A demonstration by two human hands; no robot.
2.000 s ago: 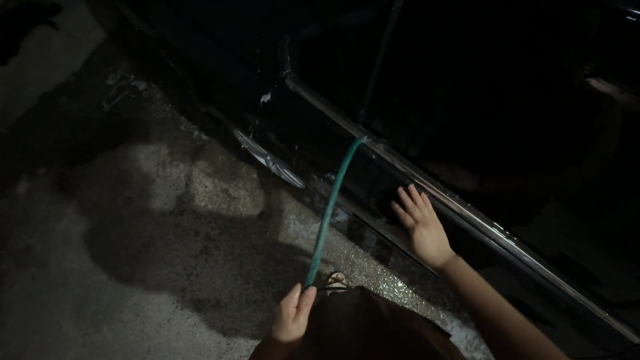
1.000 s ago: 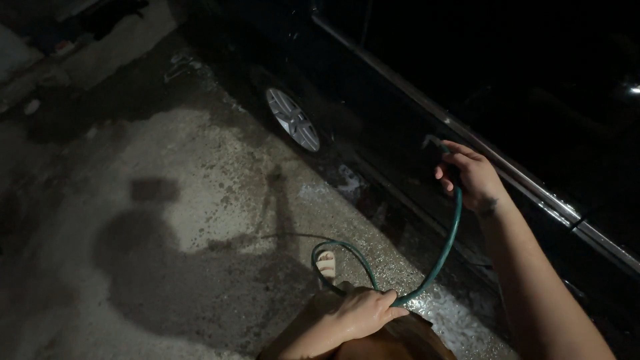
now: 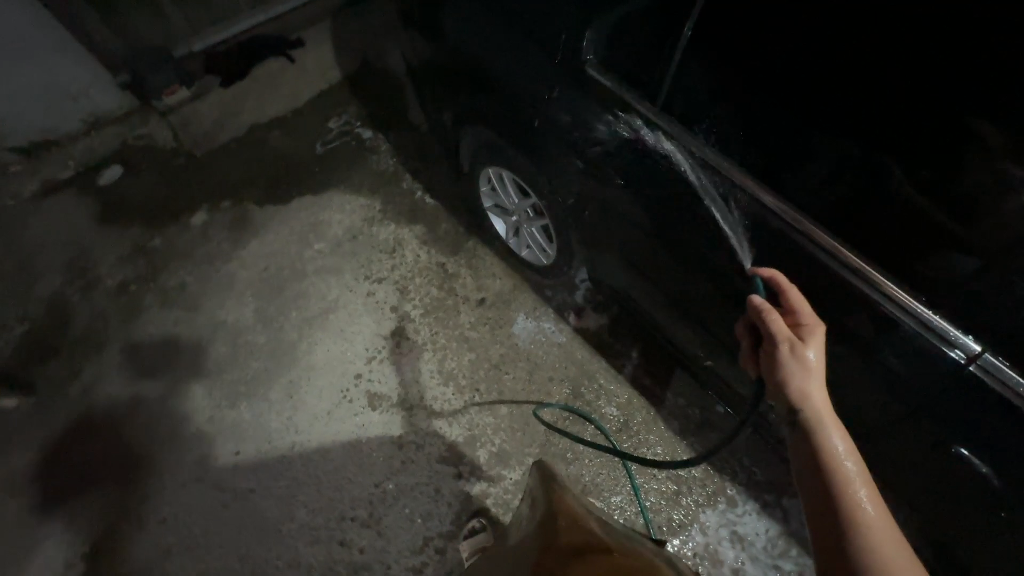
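Observation:
My right hand (image 3: 784, 336) grips the end of a green garden hose (image 3: 640, 459), its index finger at the hose's mouth. A fanned stream of water (image 3: 704, 180) shoots from there up and left onto the side of a dark car, below its chrome trim strip (image 3: 848, 260). From the hand the hose curves down, loops over the wet concrete and runs toward my clothing. The car's silver alloy wheel (image 3: 518, 216) shows left of the stream. My left hand is out of view.
Wet concrete floor (image 3: 320, 336) spreads to the left, with shadows across it. Foamy water (image 3: 740, 532) lies near the car at the bottom. A low ledge (image 3: 256, 96) and a pale wall (image 3: 56, 80) stand at the upper left, with dark items on the ledge. My sandalled foot (image 3: 477, 538) shows below.
Water now sprays from the hose end in my right hand; one second ago no stream was plain. My left hand, on the hose in both earlier frames, has left the view.

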